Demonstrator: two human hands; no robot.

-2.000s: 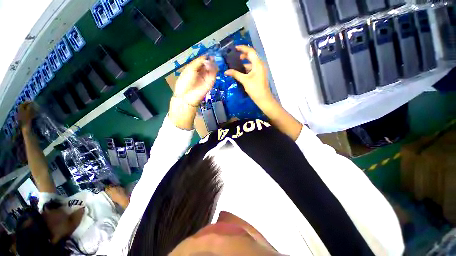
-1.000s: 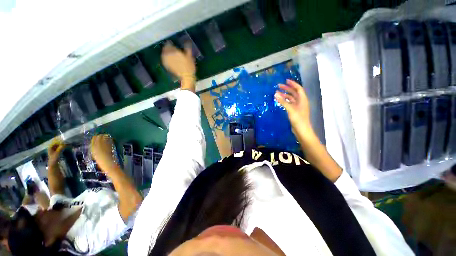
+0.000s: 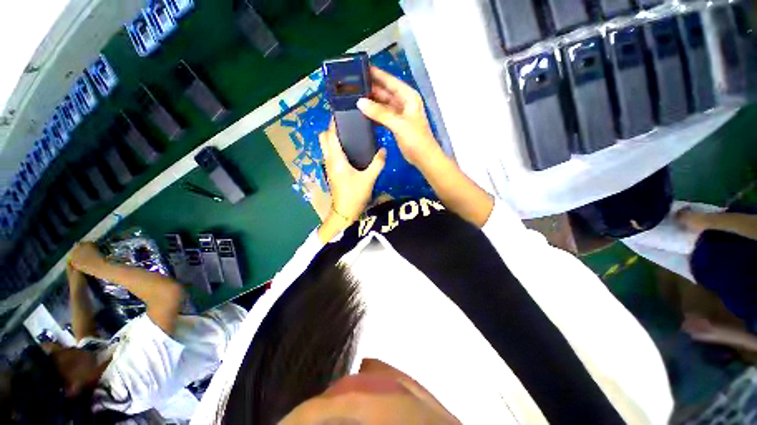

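A long grey-black device housing (image 3: 357, 137) is held over the blue mat (image 3: 398, 170), its glossy dark end with a square window pointing away from me. My left hand (image 3: 350, 184) grips its lower grey end from below, with the fingers along the left side and the thumb on the right. My right hand (image 3: 400, 114) holds the upper right side near the dark end, with a fingertip on the front. Small blue film scraps (image 3: 300, 153) lie on the mat's left part and its brown edge.
A plastic tray (image 3: 610, 137) with rows of housings stands at right. A green conveyor (image 3: 224, 54) with dark housings and blue-edged parts runs across the upper left. A lone housing (image 3: 221, 174), a thin dark tool (image 3: 202, 192) and several standing housings (image 3: 228, 261) are at left. A neighbouring worker (image 3: 158, 332) sits lower left.
My left hand has come back from the conveyor to the mat. My right hand, open a second ago, has closed. Both now hold one housing. The view has shifted.
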